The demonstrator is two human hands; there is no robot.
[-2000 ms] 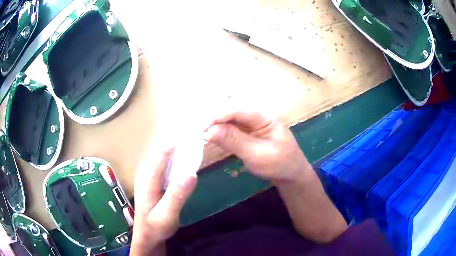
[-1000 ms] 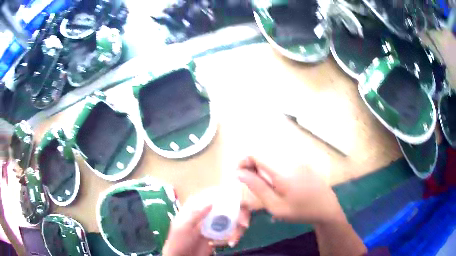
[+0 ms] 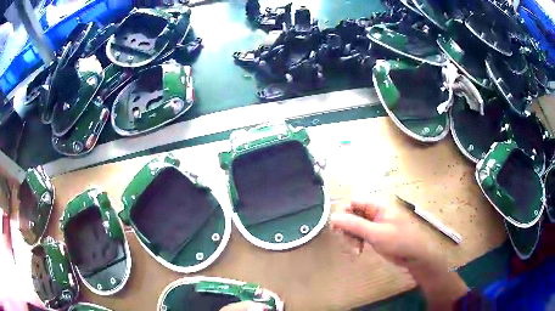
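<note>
My right hand (image 3: 389, 234) is over the cardboard (image 3: 341, 273), right of the nearest upright-facing green car shell (image 3: 278, 228). Its fingers are curled, and glare and blur hide whether they hold anything. Of my left hand, only pale fingertips (image 3: 242, 306) show at the bottom edge, over another green shell (image 3: 210, 288) that is cut off there. The white bottle cannot be made out. Two more shells with dark recesses, one at centre left (image 3: 204, 243) and one farther left (image 3: 112, 267), lie in the same row.
A thin knife or marker (image 3: 432, 220) lies on the cardboard right of my right hand. A heap of black fittings (image 3: 310, 58) lies beyond the pale strip (image 3: 201, 124). Shells crowd the back left (image 3: 152, 100) and right (image 3: 511, 182); a whitish cloth (image 3: 465, 91) lies among the right ones.
The view has tilted up, bringing in the black heap and rear shells. My hands have moved apart; the left has dropped to the bottom edge, and the white bottle it held no longer shows clearly.
</note>
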